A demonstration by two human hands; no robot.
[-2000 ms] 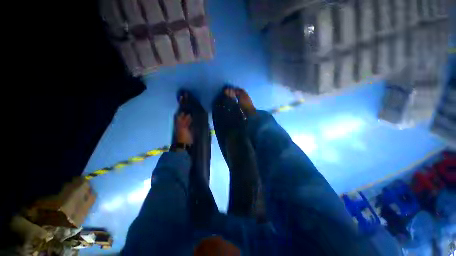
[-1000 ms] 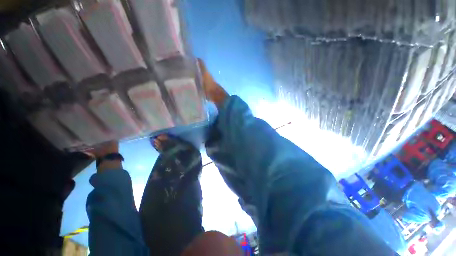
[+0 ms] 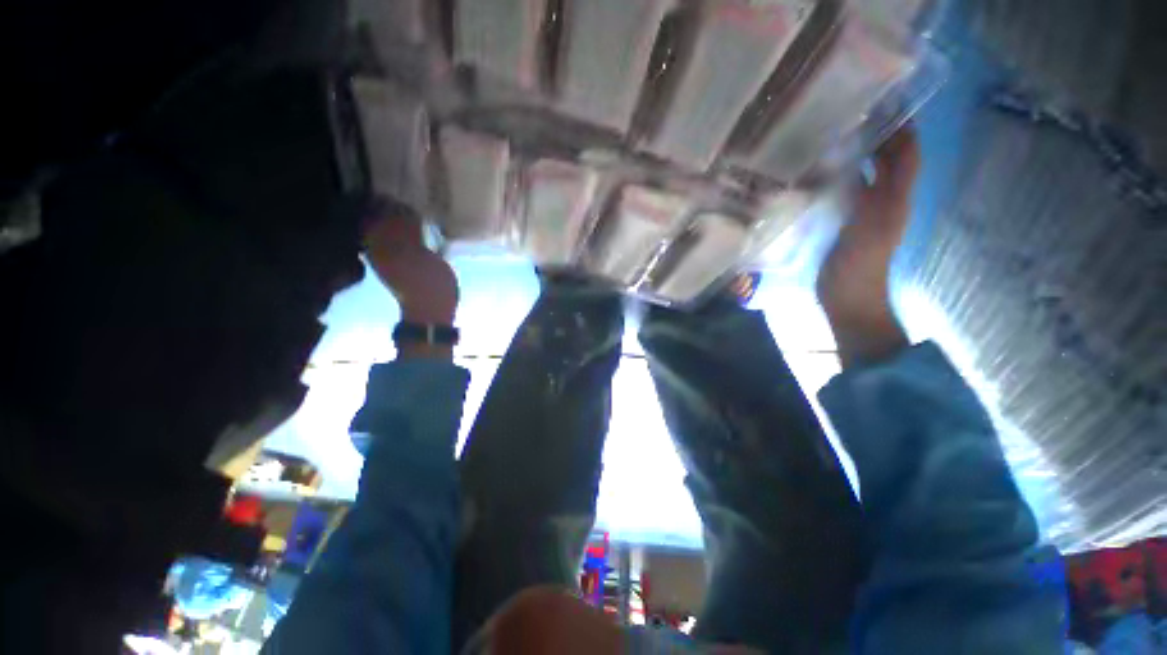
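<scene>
A filled clear tray (image 3: 602, 154) with pale, pink-edged rectangular units in two rows is held up in front of me, cut off by the top edge. My left hand (image 3: 412, 265) grips its left side, with a dark band on the wrist; the fingers are partly in shadow. My right hand (image 3: 870, 243) holds its right side, fingers up along the edge. Whether more than one tray is stacked there I cannot tell.
A tall block of stacked trays (image 3: 1062, 256) stands close on the right. A large dark shape (image 3: 154, 294) fills the left. My legs are below on the bright floor (image 3: 653, 448). Blurred red and blue items lie at the lower left and lower right.
Both hands went from near my legs to the filled tray. Since the last frame the tray and both hands have shifted right in view, and the stacked block looks nearer.
</scene>
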